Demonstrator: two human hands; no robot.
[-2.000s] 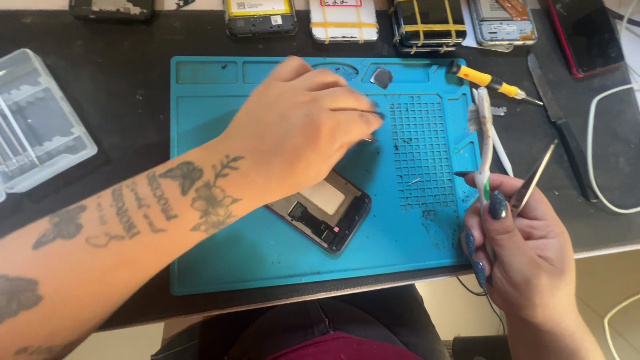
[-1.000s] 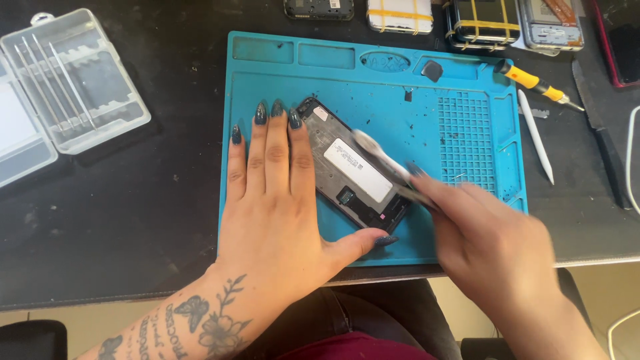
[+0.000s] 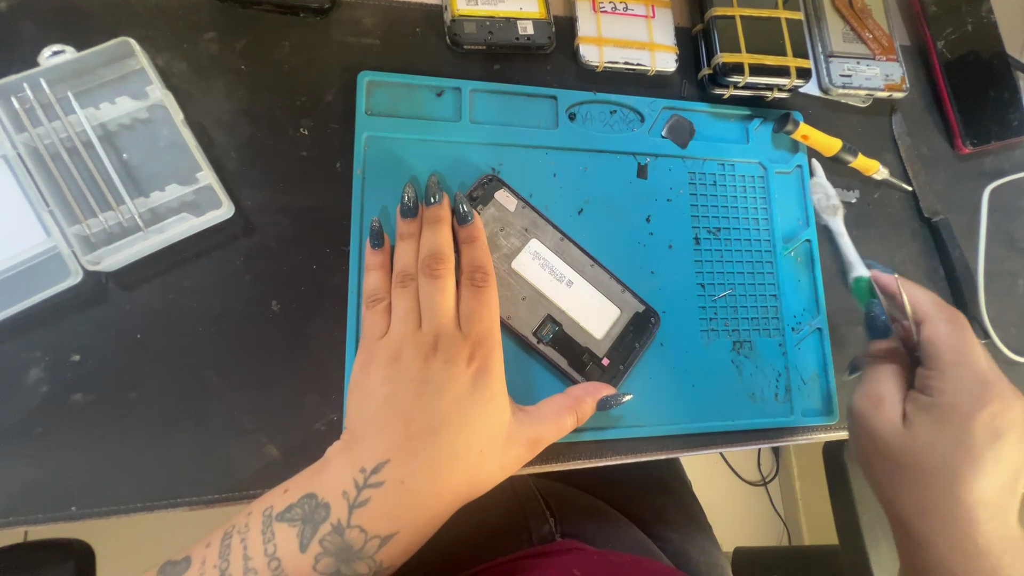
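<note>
A smartphone's screen frame, with a white label and a small flex connector on its inner side, lies slanted on a blue silicone repair mat. My left hand lies flat with fingers spread, its index finger along the frame's left edge and its thumb at the lower corner. Beyond the mat's right edge, my right hand grips a white and green toothbrush, bristle end pointing up and away, together with metal tweezers. The hand is slightly blurred.
Along the back stand phones, some bound with rubber bands. A yellow screwdriver, a knife, a red-edged phone and a white cable lie right. An open plastic case of thin tools lies left. A dark square piece rests on the mat.
My left hand, over the frame two seconds ago, now lies flat beside it. My right hand has moved the toothbrush from over the frame to the right, off the mat.
</note>
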